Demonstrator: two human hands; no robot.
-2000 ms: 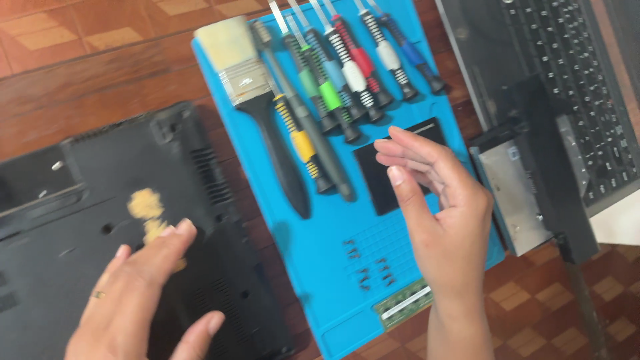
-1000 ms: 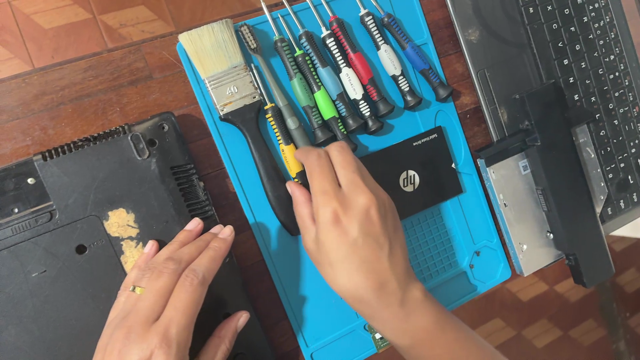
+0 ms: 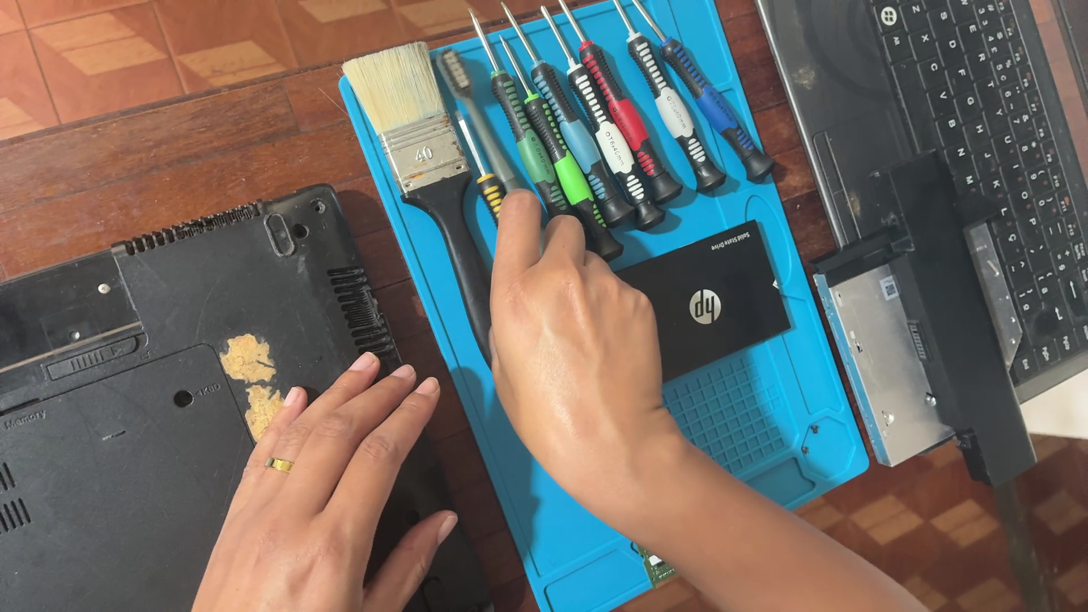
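My left hand (image 3: 327,476), with a gold ring, rests spread on the underside of a black laptop (image 3: 170,280) at the left. My right hand (image 3: 578,340) is over the blue silicone work mat (image 3: 544,544), its fingers bent down at the handle of a yellow-and-black screwdriver (image 3: 490,191); the fingertips are hidden, so a grip cannot be told. Beside it lie a flat paintbrush (image 3: 425,161), a grey toothbrush (image 3: 476,110) and a row of screwdrivers (image 3: 625,119). A black HP solid state drive (image 3: 731,293) lies partly behind my right hand.
At the right, a black battery (image 3: 943,314) and a metal-cased optical drive (image 3: 884,374) lie against a laptop with its keyboard (image 3: 977,127) showing. Tiny screws (image 3: 810,438) sit in a mat corner tray. A green circuit board (image 3: 659,568) peeks out under my right forearm.
My right hand, raised with fingers apart two seconds ago, has come down to the yellow-and-black screwdriver. My left hand stays on the laptop underside.
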